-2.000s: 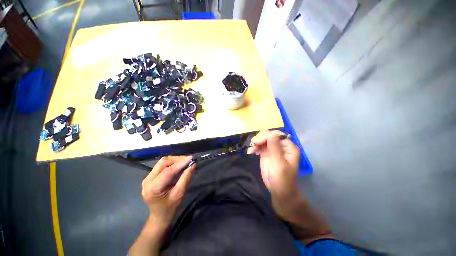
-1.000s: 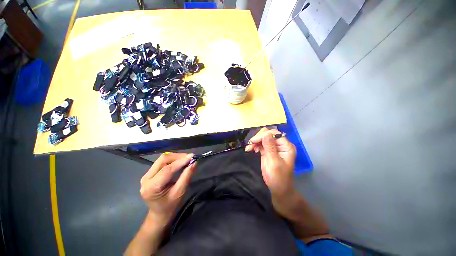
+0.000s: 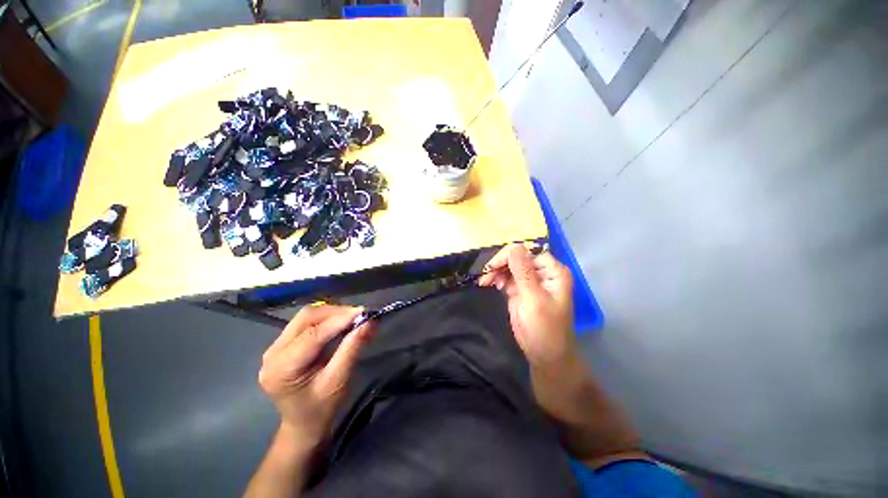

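Observation:
My left hand (image 3: 312, 362) pinches a small dark leather tab (image 3: 366, 317) between thumb and fingers above the dark apron. My right hand (image 3: 536, 302) grips a slim dark applicator rod (image 3: 458, 283); its far end reaches left to the tab, and a short end sticks out past the fingers. Where rod and tab meet is too small to tell exactly. A whitish paint pot (image 3: 451, 183) with black contents stands at the right of the table. A large pile of black tabs with silver hardware (image 3: 277, 175) lies mid-table.
A small group of tabs (image 3: 100, 251) lies at the left edge of the yellow wood-look table (image 3: 321, 49). A blue crate (image 3: 576, 282) is below the table's right side. A thin dark line with a black tip (image 3: 545, 41) shows beyond the pot.
The view has shifted slightly. The thin line behind the pot was absent two seconds ago. Both hands keep their grips, with the rod still against or near the tab.

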